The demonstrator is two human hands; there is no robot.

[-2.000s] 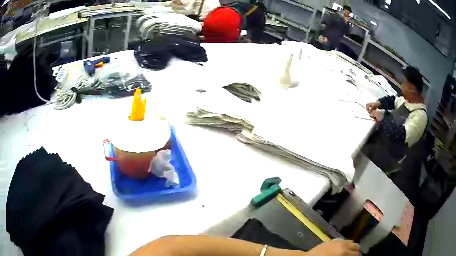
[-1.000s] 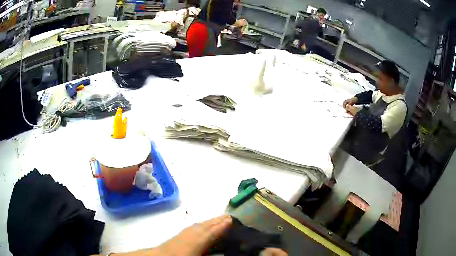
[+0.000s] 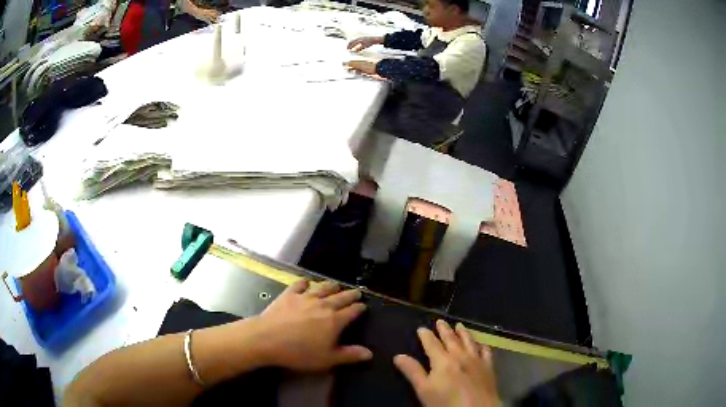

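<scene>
Black fabric (image 3: 382, 343) lies on the grey steel cutter bed (image 3: 247, 291). My left hand (image 3: 312, 324) presses flat on it, fingertips at the yellow strip (image 3: 267, 270) along the far edge. My right hand (image 3: 452, 367) lies on the fabric's right part, fingers spread, cut off by the bottom edge. Neither hand grips anything. A thin bar (image 3: 398, 300) runs just beyond the strip, between a green bracket (image 3: 191, 256) at left and another green bracket (image 3: 619, 367) at right. More black fabric shows under and beside my left forearm.
A blue tray (image 3: 94, 306) with a reddish-brown tub (image 3: 38, 278) and white tissue stands at left. Off-white fabric stacks (image 3: 247, 176) lie on the white table. A pale U-shaped panel (image 3: 430, 187) is beyond the cutter. A person (image 3: 446, 56) sits at the table's far side.
The view has swung right and down, bringing the whole bar into view. Both hands now lie flat and apart on the fabric; a second ago they were together near the bed's left part.
</scene>
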